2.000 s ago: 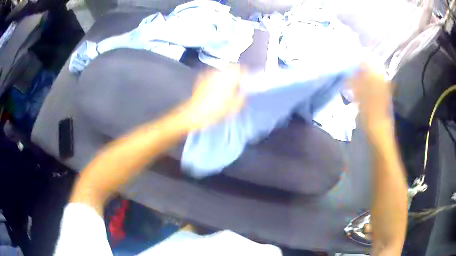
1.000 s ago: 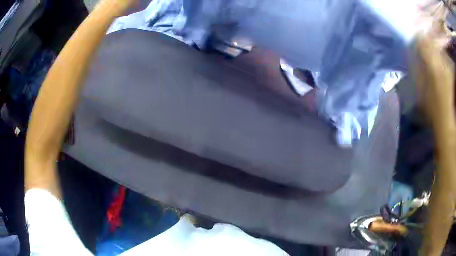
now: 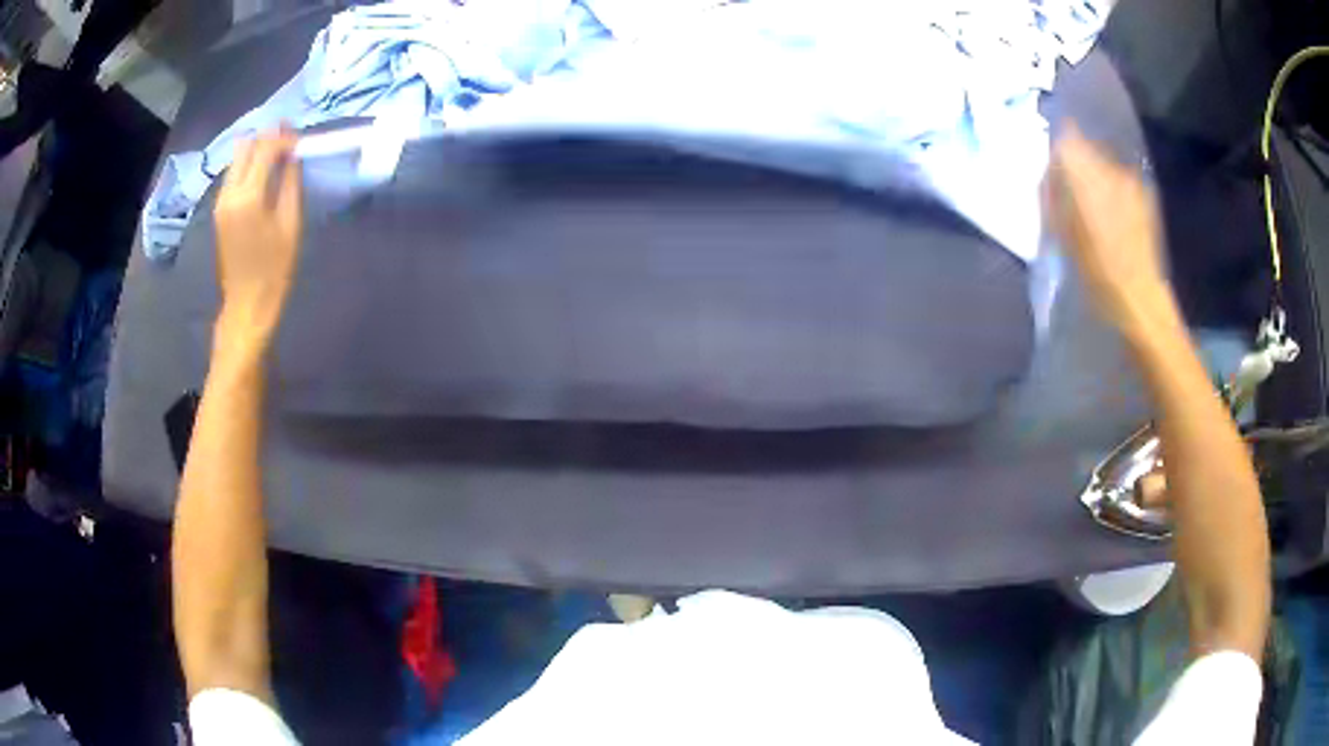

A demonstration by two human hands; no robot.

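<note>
A pale blue garment (image 3: pixel 685 80) lies across the far side of the raised dark-grey oval buck (image 3: pixel 641 306), glaring white under the light. Its near edge is stretched between my hands. My left hand (image 3: pixel 263 197) holds the edge at the far left of the buck. My right hand (image 3: pixel 1100 204) is blurred at the garment's right corner, by the buck's right end; its grip cannot be made out. A metal steam iron (image 3: pixel 1130 484) stands at the table's right edge, partly hidden behind my right forearm.
A black phone (image 3: pixel 182 426) lies at the left, partly behind my left forearm. A yellowish cable (image 3: pixel 1271 190) runs behind the iron. A red cloth (image 3: pixel 426 641) is below the near edge of the table (image 3: pixel 627 532).
The garment, bunched then raised and spread, is now down over the far part of the buck. My hands have come back nearer and the garment's near edge is stretched straight.
</note>
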